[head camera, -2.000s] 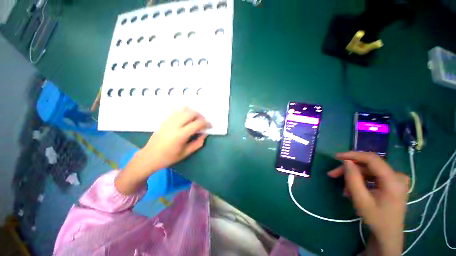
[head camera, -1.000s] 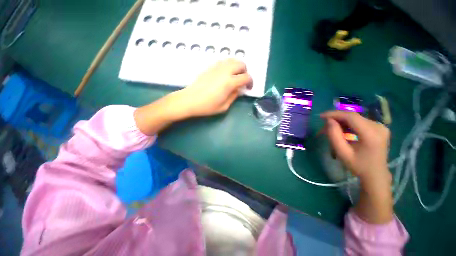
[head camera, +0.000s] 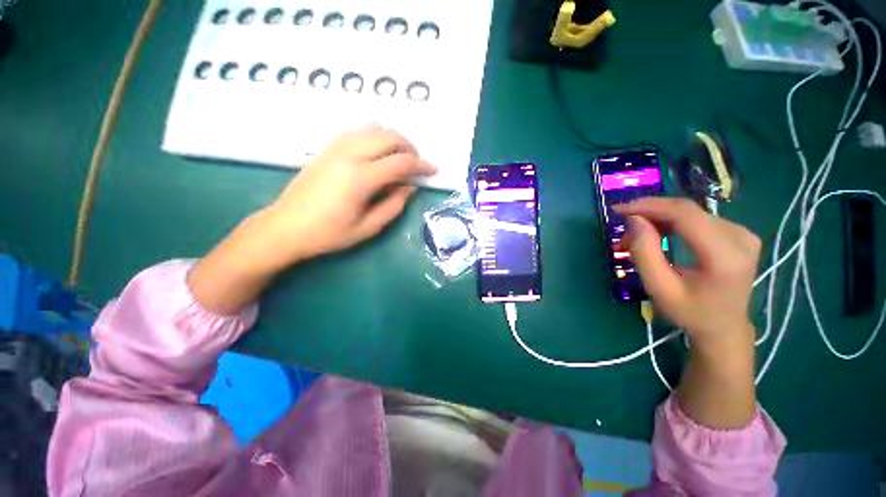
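The white ring holder tray (head camera: 321, 121) with rows of dark round rings lies at upper left, cut off by the top edge. My left hand (head camera: 355, 194) rests at its lower right edge with curled fingers; whether they hold anything is hidden. A bagged round part (head camera: 449, 234) lies just right of it. A smartphone (head camera: 508, 233) with a purple and dark list stands lit beside the bag, a white cable plugged in. My right hand (head camera: 695, 267) is over a second smartphone (head camera: 622, 180), thumb and index finger apart, fingertips at its screen, nothing visible held.
A small yellow-edged device (head camera: 714, 167) lies right of the second phone. A black-and-yellow fixture (head camera: 581, 27) is at the top. A white power strip (head camera: 777, 39) is at upper right. White cables (head camera: 801, 209) loop at right near a dark slab (head camera: 859, 254). Blue stools are below the bench edge.
The view has shifted, so the phones appear farther left. My right fingers have come over the second phone, whose screen now shows more. My left hand stays at the tray's lower right edge.
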